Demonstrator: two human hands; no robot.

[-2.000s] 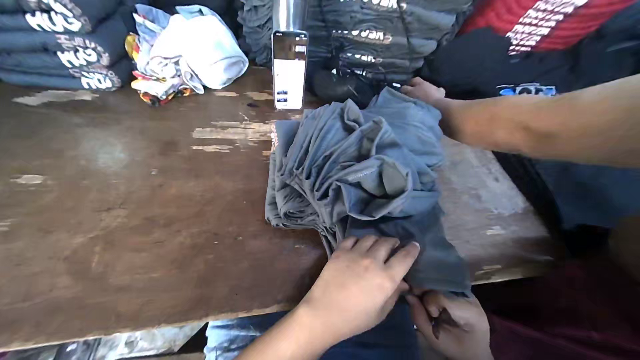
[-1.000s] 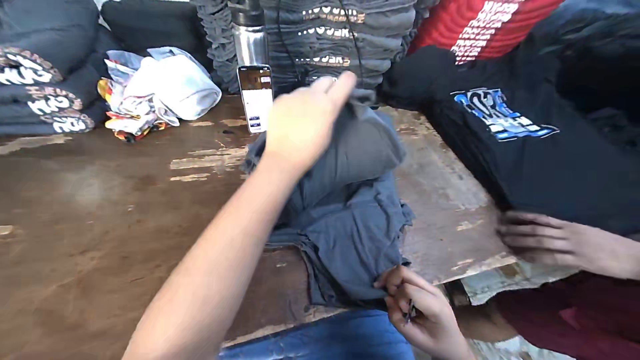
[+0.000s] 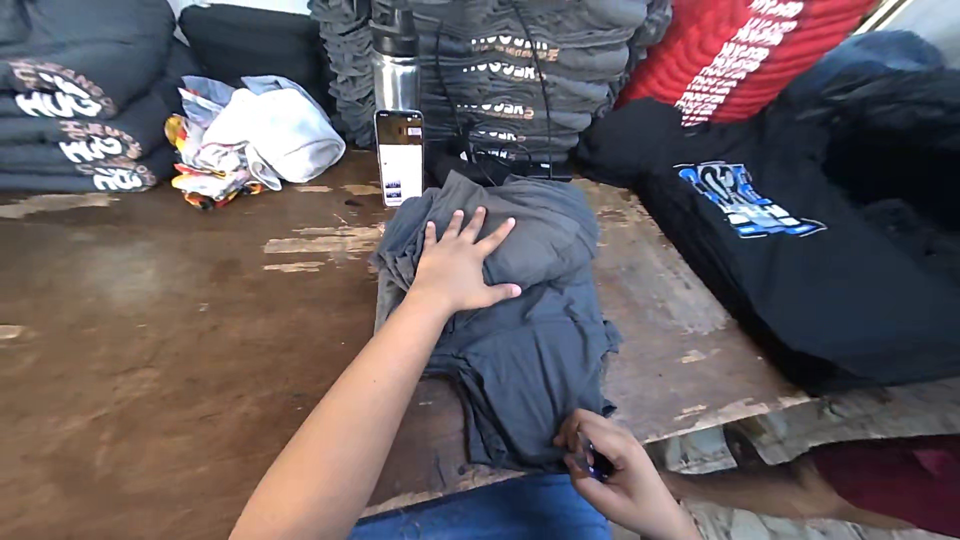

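Observation:
A heap of dark grey fabric garments [image 3: 525, 337] lies on the wooden table in front of me, bunched at the far end and flatter toward the near edge. My left hand [image 3: 461, 266] rests on the bunched part, fingers spread, holding nothing. At the near right corner of the fabric, my right hand [image 3: 611, 469] is curled around a small dark tool [image 3: 595, 459], whose kind I cannot tell. Its fingertips touch the garment's edge; whether they also pinch it is hidden.
Behind the heap stand a smartphone [image 3: 400, 159], a steel bottle [image 3: 395, 79] and stacked grey shirts [image 3: 517, 90]. A white cloth bundle [image 3: 277, 131] and folded dark shirts [image 3: 75, 112] are at left. Black shirts [image 3: 787, 277] and red shirts [image 3: 739, 56] lie right. A co-worker's arm [image 3: 757, 487] is at lower right.
My left hand has come down from above the fabric's far end and now lies spread on it. The other person's hand has left the black shirt. The near part of the grey fabric is flatter than before.

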